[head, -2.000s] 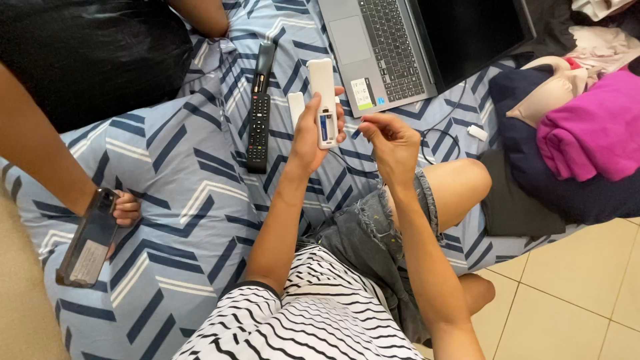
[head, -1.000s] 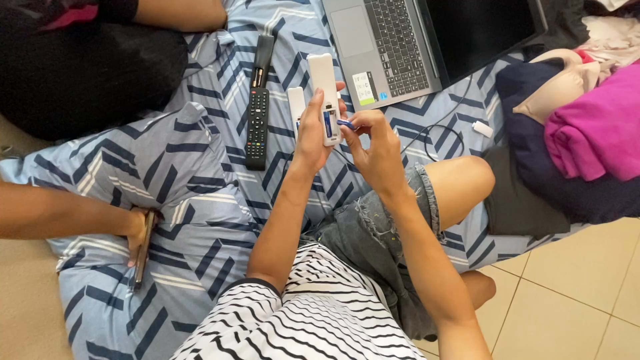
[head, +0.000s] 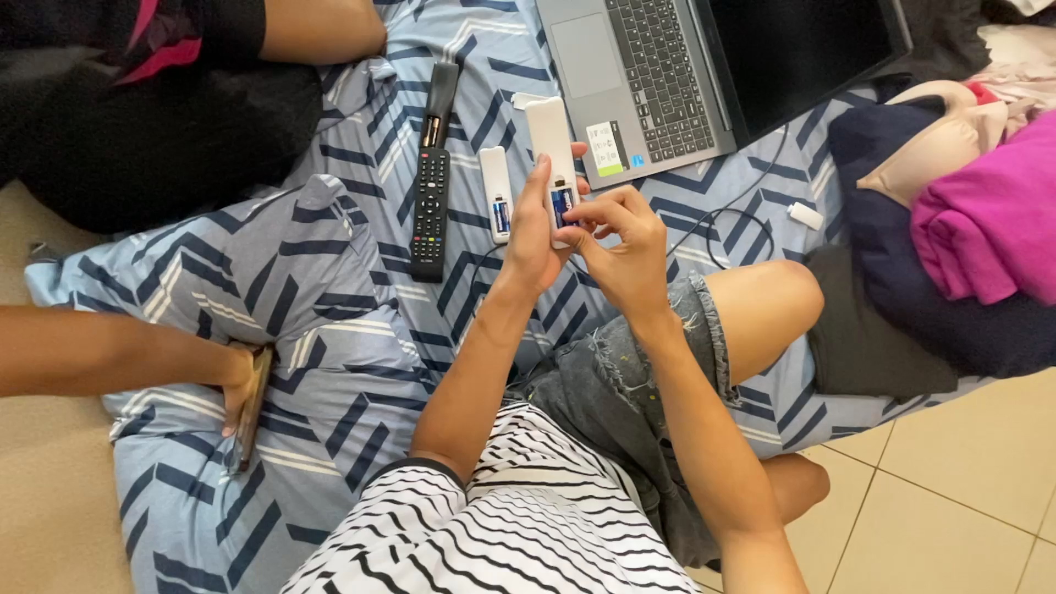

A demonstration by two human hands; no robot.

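Note:
My left hand (head: pixel 532 227) holds a white remote control (head: pixel 548 124), its back facing up and its battery compartment uncovered. Blue batteries (head: pixel 562 204) show in that compartment. The thumb and fingertips of my right hand (head: pixel 623 239) touch the batteries at the compartment's lower end; whether they grip one is unclear. Just left of my left hand, a smaller white remote (head: pixel 493 177) lies on the bed with a blue battery showing. Farther left lies a black remote (head: pixel 430 214), and above it another black remote (head: pixel 440 99) with its battery compartment uncovered.
A grey laptop (head: pixel 582 58) stands open beyond my hands. A black cable (head: pixel 718 216) and a small white object (head: pixel 805 216) lie to its lower right. Folded clothes (head: pixel 982 223) are piled on the right. At left, another person's hand (head: pixel 239 388) holds a phone (head: pixel 254 408) on the patterned bedding.
My right hand has come in from the right to the remote's compartment; a blue battery held there a second ago now sits inside. The other person's hand has tilted the phone onto its edge.

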